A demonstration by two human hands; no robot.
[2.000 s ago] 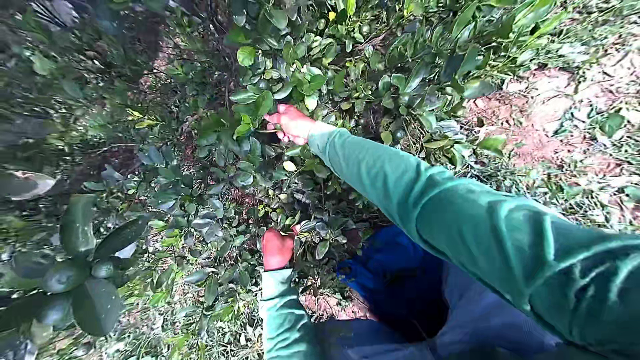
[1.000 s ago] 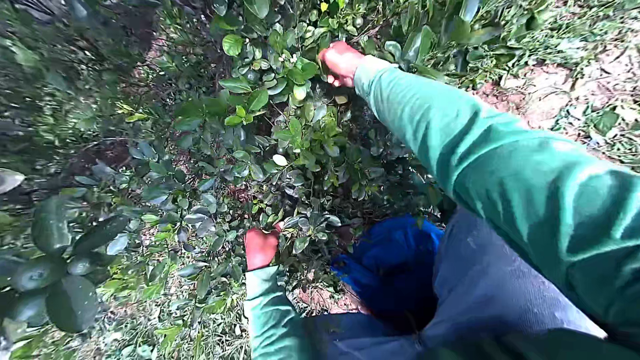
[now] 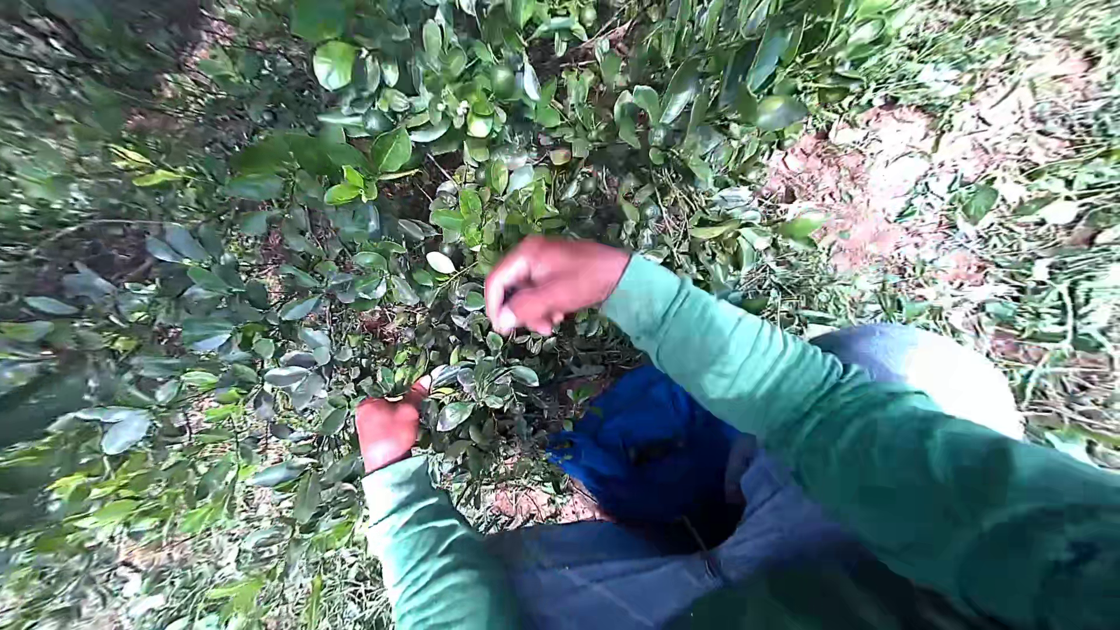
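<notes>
My left hand (image 3: 389, 429) is at the lower edge of a leafy bush (image 3: 472, 210), its fingertips among the leaves; whether it grips a twig is hidden. My right hand (image 3: 556, 282) hovers over the foliage with curled fingers, slightly blurred, and whether something small lies inside it cannot be seen. Round green fruits (image 3: 503, 81) hang among the leaves at the top. A blue cloth or plastic bag (image 3: 647, 442) lies between my legs, below my right hand, its dark opening toward me.
My legs in blue-grey trousers (image 3: 595, 573) frame the bag. Reddish bare soil (image 3: 875, 175) and cut grass (image 3: 1076, 306) lie to the right. More branches and leaves (image 3: 122, 429) spread on the left, with grass below them.
My right hand has moved from the upper foliage down toward the bag and my left hand. My left hand stays at the bush's lower edge.
</notes>
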